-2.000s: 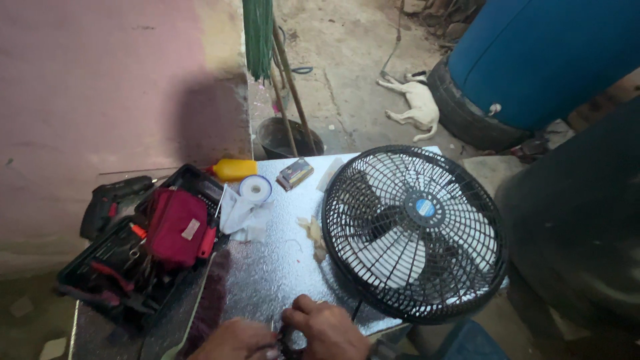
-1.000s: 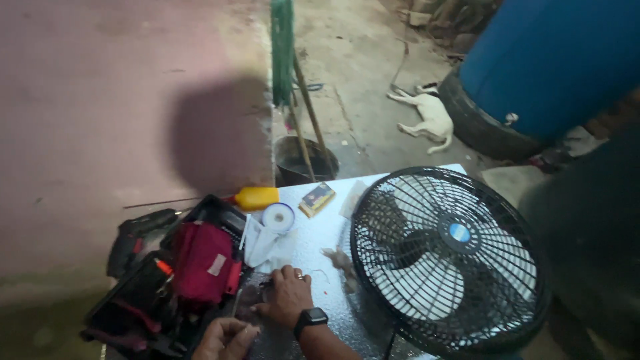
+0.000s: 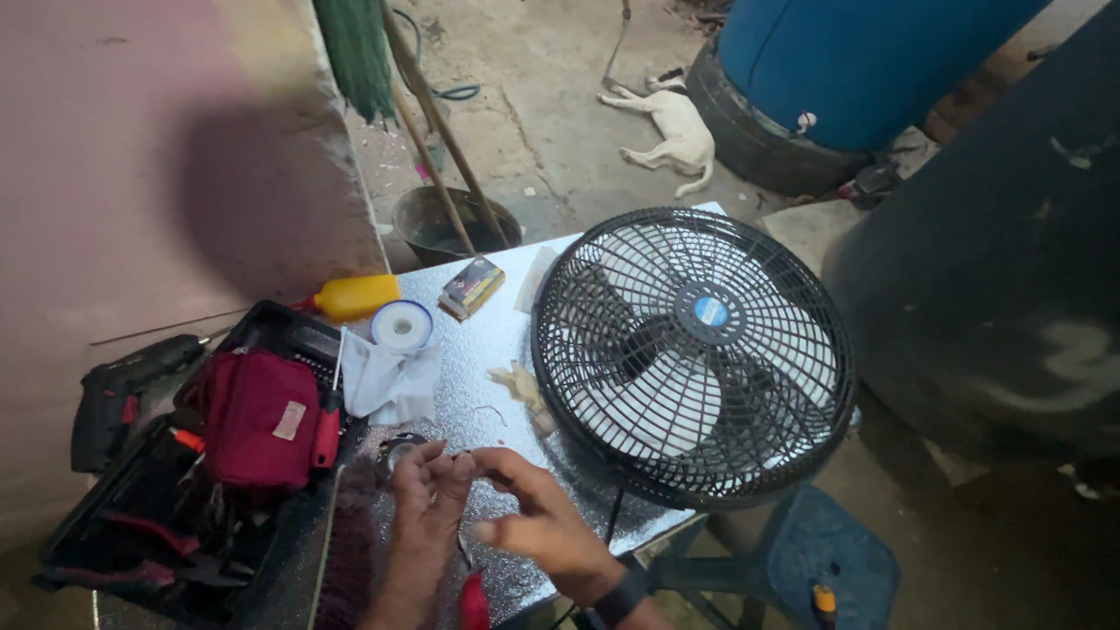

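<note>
My left hand [image 3: 424, 516] is raised over the front of the foil-covered table [image 3: 472, 385], thumb and fingertips pinched on a small part too hidden to name. My right hand [image 3: 542, 516], with a watch on its wrist, touches the same spot with its fingertips; whether it grips anything is unclear. Just behind the left fingers lies a round dark part with a pale centre [image 3: 401, 451]. Below the hands is a tool with a red handle [image 3: 474, 602]. To the right stands a black fan with a wire-like grille [image 3: 691, 359].
At left, an open black toolbox [image 3: 105, 551] holds a maroon pouch [image 3: 262, 420] and pliers. A cordless drill [image 3: 122, 394], yellow bottle [image 3: 357, 297], tape roll [image 3: 402, 325], white cloth [image 3: 389, 376] and small box [image 3: 472, 287] are nearby. A blue stool [image 3: 827, 560] stands at lower right.
The right hand has left the spot near the white cloth, and its fingertips now meet the left hand's. The view has shifted.
</note>
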